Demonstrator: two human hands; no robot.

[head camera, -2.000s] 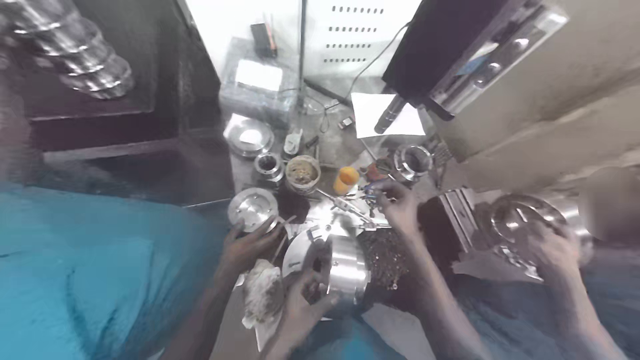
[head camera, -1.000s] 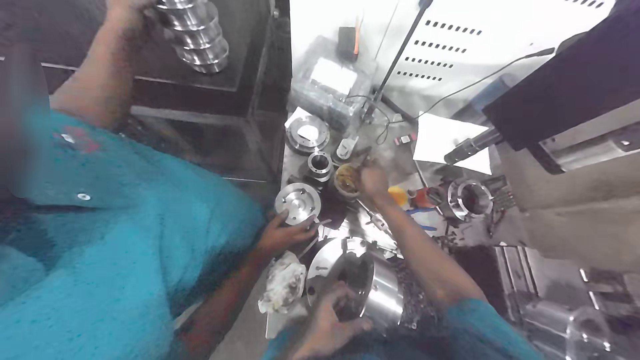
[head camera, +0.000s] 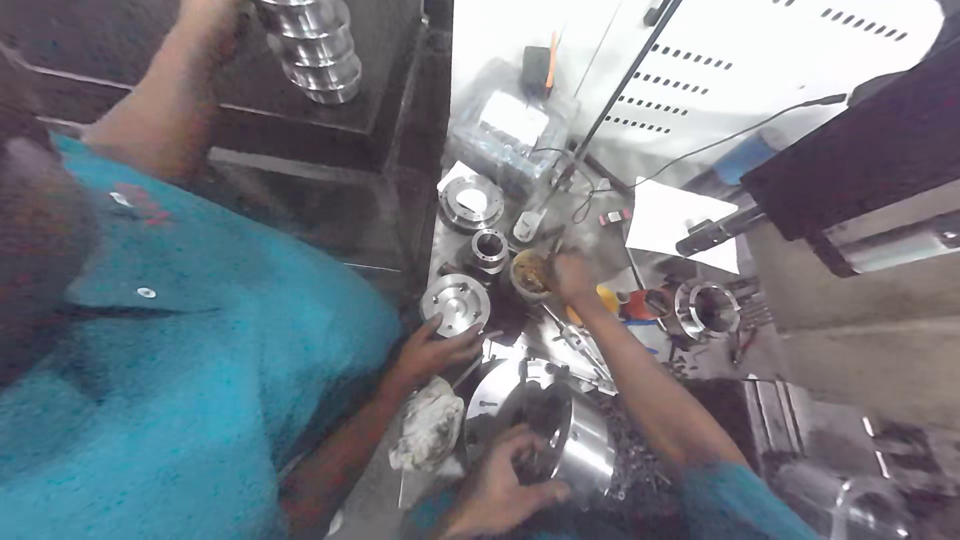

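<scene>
My left hand (head camera: 510,480) is at the lower middle, thumb and fingers apart, against or just over the near side of a large hollow metal cylinder (head camera: 589,450). A flanged face shows on the cylinder's left, and its bore is dark. My right hand (head camera: 571,276) reaches across to the rim of a small round tub (head camera: 531,274) of brownish-yellow paste. Its fingers are blurred, and a thin dark thing shows beside them; whether they hold it, I cannot tell. Left of the tub stand a metal collar (head camera: 490,250) and a bright metal disc with holes (head camera: 455,305).
A co-worker in a teal shirt (head camera: 225,322) stands at left, one hand (head camera: 439,349) at the disc, the other arm toward stacked metal rings (head camera: 322,60). Around lie a flanged ring (head camera: 472,201), a crumpled rag (head camera: 431,427), another ring (head camera: 706,309), white paper (head camera: 675,225) and loose screws (head camera: 637,457).
My right hand has moved from the small parts right of the yellow cup to the paste tub. My left hand stays by the cylinder. The view has swung left, showing more of the co-worker.
</scene>
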